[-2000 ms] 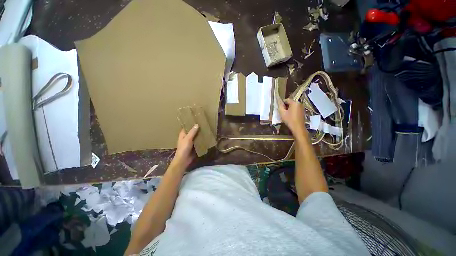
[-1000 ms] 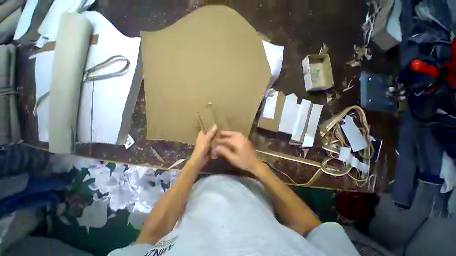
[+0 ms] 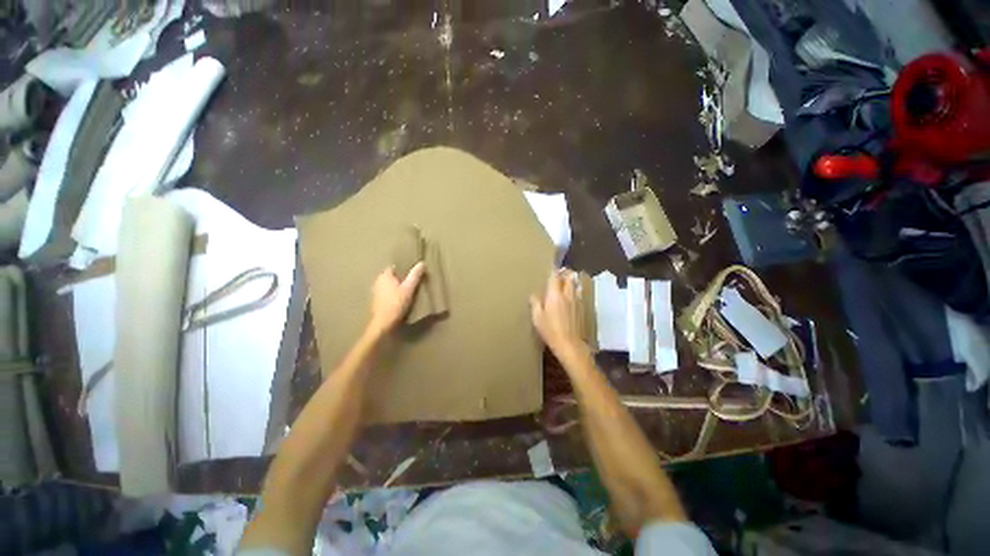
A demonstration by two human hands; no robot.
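A large tan sleeve panel stack (image 3: 478,358) lies in front of me, with a white corner showing at its upper right. My left hand (image 3: 393,295) holds small tan cut pieces (image 3: 433,285) over the middle of the panel, thumb on top. My right hand (image 3: 557,315) is at the panel's right edge, against the leftmost small tan piece of the row; its fingertips are partly hidden, so a grip cannot be told. Small white pieces (image 3: 612,315) lie just right of it.
A tan roll (image 3: 152,348) lies on white-topped panels (image 3: 239,380) at left, beside a looped strip. Tangled tie strips (image 3: 706,302), a small cardboard box (image 3: 641,224) and a grey-blue box (image 3: 765,230) are at right. Dark garments (image 3: 885,348) lie at far right.
My hands were together over the panel's lower edge; they are now apart. The left has moved up the panel with the small pieces, the right has moved to its right edge. The view has shifted.
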